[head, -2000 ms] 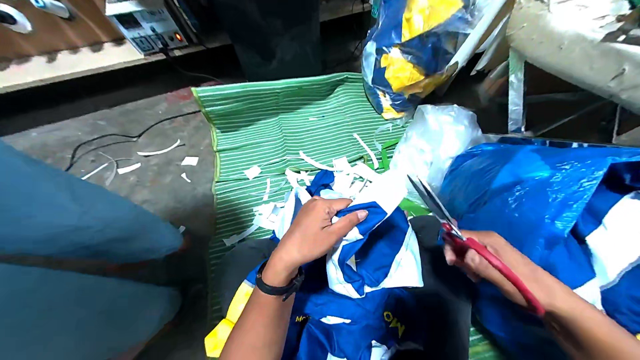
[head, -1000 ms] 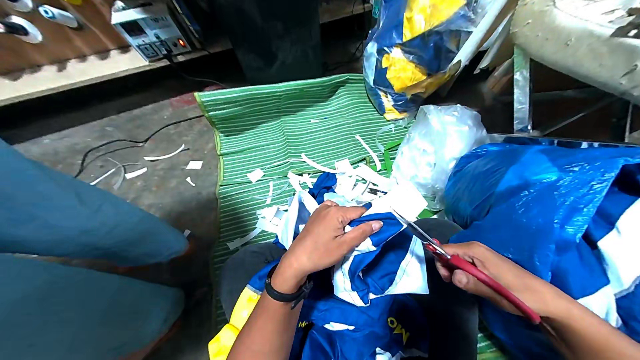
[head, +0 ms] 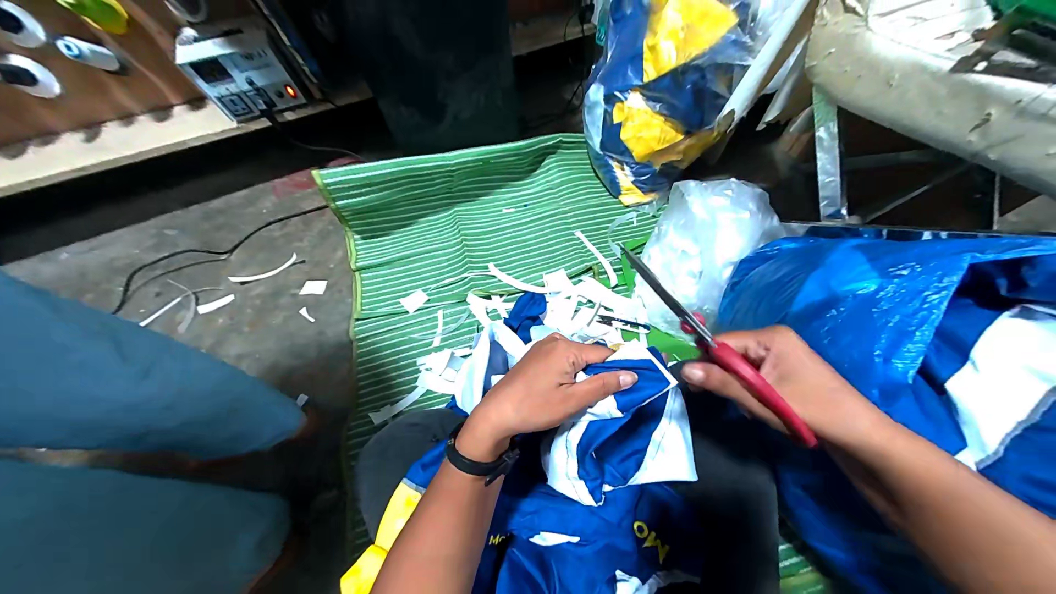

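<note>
My left hand [head: 540, 384], with a black band at the wrist, pinches the white edge of a blue and white fabric piece [head: 615, 450] between thumb and fingers. The cloth lies over my lap, joined by more blue and yellow fabric [head: 569, 528] bearing yellow lettering. In my right hand [head: 771, 371] are red-handled scissors [head: 755, 392], their blades pointing up and left, apart from the cloth. White cut scraps [head: 577, 301] are heaped just beyond my left hand.
A green striped mat [head: 462, 214] lies on the concrete floor. To the right is a blue plastic bag [head: 841, 289] with fabric inside; a clear plastic bag [head: 701, 239] sits beside it. Another filled bag [head: 660, 99] stands behind. A person's trouser legs [head: 124, 371] are at left.
The scissors have moved from the white edge of the cloth, where they were a second ago, to the right and away from it. My left hand still holds the cloth.
</note>
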